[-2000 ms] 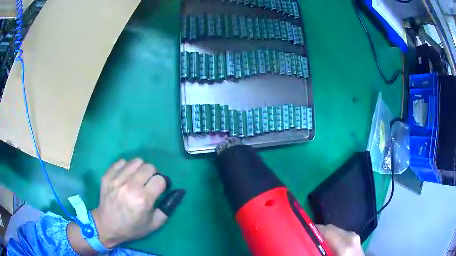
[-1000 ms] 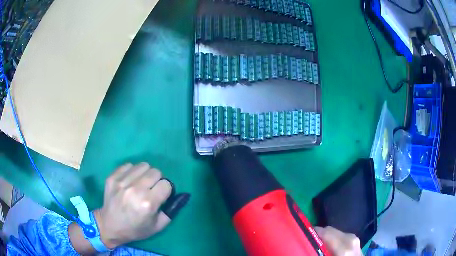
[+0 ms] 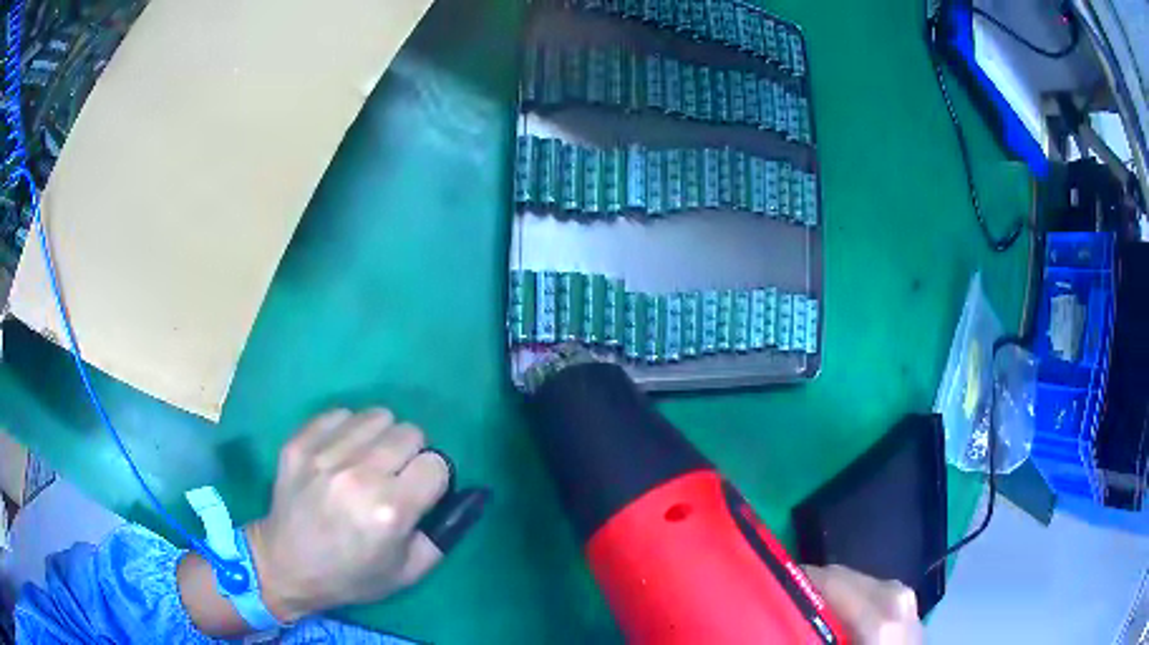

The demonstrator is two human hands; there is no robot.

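My right hand point(image 3: 867, 607), partly cut off by the bottom edge, is shut on the red heat gun point(image 3: 687, 554). The gun's black nozzle points at the near left corner of the metal tray point(image 3: 680, 252). Green circuit-board modules point(image 3: 680, 176) lie in several rows on the tray. The nozzle tip is at the left end of the nearest row and hides the tray rim there. My left hand point(image 3: 359, 510) rests on the mat left of the gun, fingers curled, with black covers on the thumb and a finger. I see nothing held in it.
A brown cardboard flap point(image 3: 214, 189) stands at the left, with a blue coiled cord crossing it. At the right are a black plastic tray point(image 3: 876, 504), a clear plastic bag point(image 3: 989, 391), a blue plastic crate point(image 3: 1071, 365) and a black cord. The mat is green.
The view has shifted, so the tray and cardboard flap appear farther right. The nozzle sits slightly farther left along the nearest row. Both hands keep their poses.
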